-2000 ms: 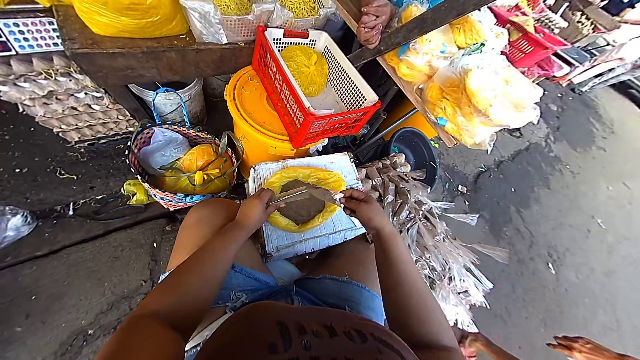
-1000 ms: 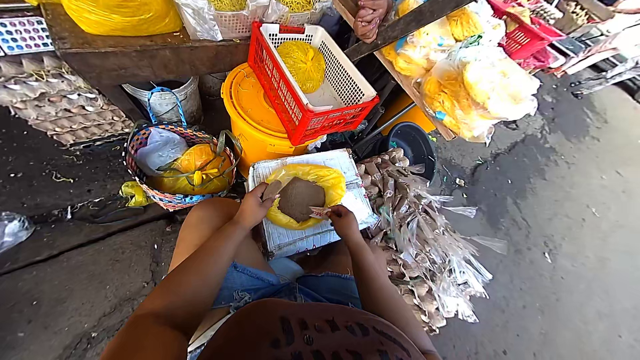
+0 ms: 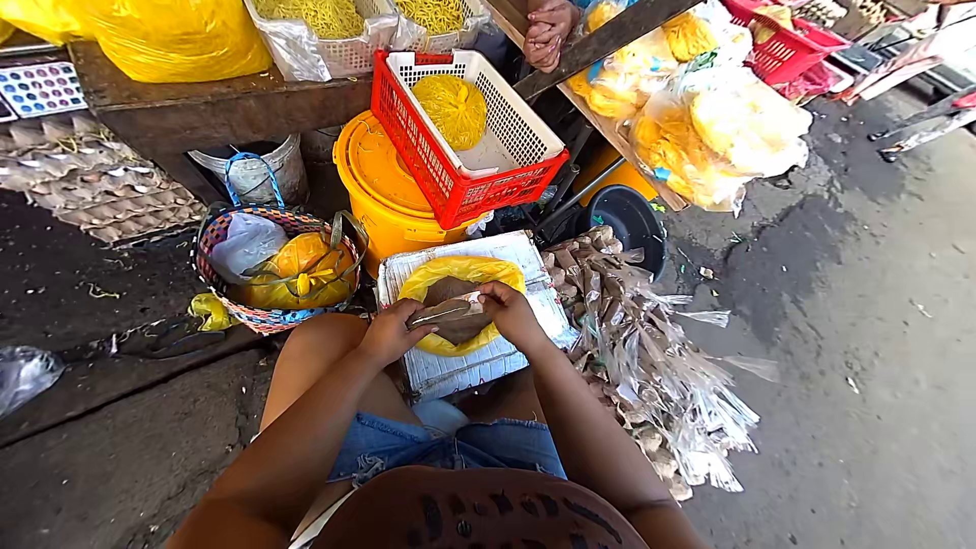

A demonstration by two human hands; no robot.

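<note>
A yellow plastic bag (image 3: 462, 267) with its mouth rolled wide sits on a white box (image 3: 492, 371) before my knees, and brown ground powder (image 3: 457, 329) fills it. Over the powder, my left hand (image 3: 395, 329) grips a flat scoop-like piece (image 3: 441, 311); its exact kind is unclear. My right hand (image 3: 511, 311) pinches a small clear plastic packet (image 3: 470, 300) right beside that piece, their ends meeting. Many small tied clear packets of brown powder (image 3: 656, 351) lie heaped to the right of the box.
Beyond the box stand a yellow lidded bucket (image 3: 381, 191) and a red-and-white crate (image 3: 488, 187) holding bagged yellow noodles (image 3: 451, 110). A woven basket (image 3: 267, 319) is at the left, a black basin (image 3: 625, 221) at the right. Another person's hands (image 3: 547, 34) rest near the wooden stall.
One second ago my hands were apart at the bag's two sides; now they meet over its middle, with the flat piece against the packet.
</note>
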